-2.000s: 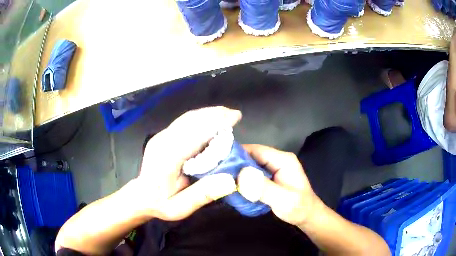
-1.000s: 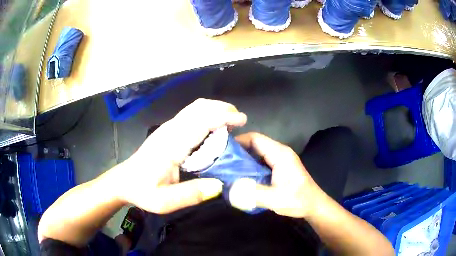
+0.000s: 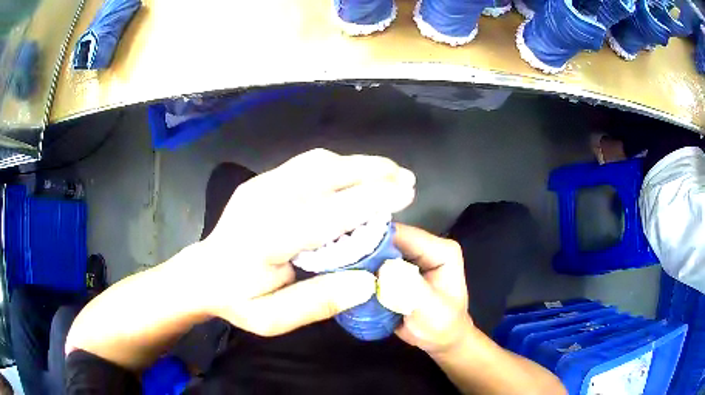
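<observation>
A blue shell (image 3: 369, 318) is held between my two hands above my lap, with its open mouth towards the upper left. A white toothed ring (image 3: 340, 251) sits at that mouth, partly hidden by my left palm. My left hand (image 3: 309, 231) covers the ring, with its thumb along the shell. My right hand (image 3: 429, 289) grips the shell from the right, its thumb close to the left thumb. Shells with white rings (image 3: 450, 19) stand ring-down at the back of the bench. One shell without a visible ring (image 3: 108, 35) lies at the bench's left.
The tan bench (image 3: 255, 46) curves across the top, with a clear panel (image 3: 23, 85) at its left. A low blue bin (image 3: 174, 127) is under its edge. A blue stool (image 3: 599, 216) and a person's pale sleeve (image 3: 684, 212) are at right. Blue trays (image 3: 595, 339) stand lower right, blue bins (image 3: 58, 239) left.
My left palm has moved further over the ring and shell mouth. The shell's lower end now points more downward. The view has shifted, so the bench appears higher.
</observation>
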